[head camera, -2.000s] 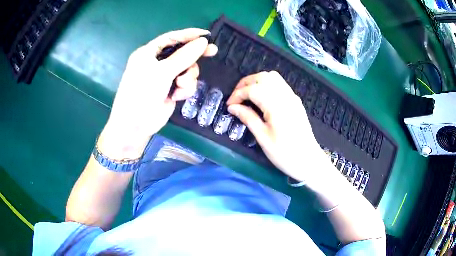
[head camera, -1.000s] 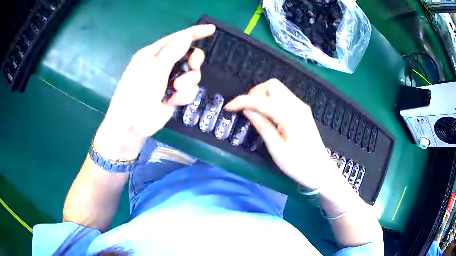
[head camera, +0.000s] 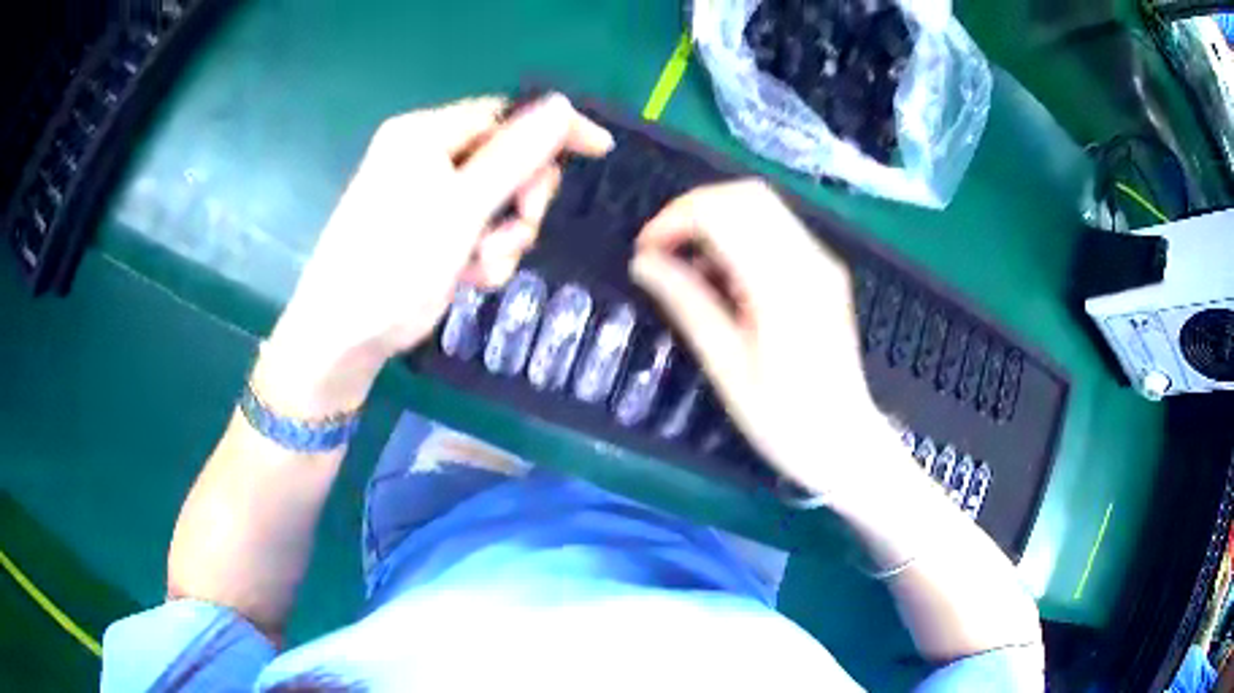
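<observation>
The black foam tray (head camera: 1049, 447) lies slanted in front of me. Shiny grey oblong housings (head camera: 514, 322) stand side by side in its near row. My left hand (head camera: 426, 224) is curled over the tray's left end, with dark pieces between its bent fingers; their shapes are blurred. My right hand (head camera: 765, 305) is over the middle of the tray, just above the near-row housings, thumb and fingertips together. It is blurred, and any small part between its fingertips is hidden. It covers part of both rows.
An open clear plastic bag (head camera: 941, 136) of loose black pieces lies beyond the tray. A white-grey blower box (head camera: 1150, 339) stands at the right. Stacked black trays (head camera: 81, 149) are at the upper left. The green mat (head camera: 244, 176) has yellow lines.
The near-row housings appear further left, with more showing between my hands. My left fingers have curled down from their stretched pose. My right hand remains over the near row, its fingertips now closer together.
</observation>
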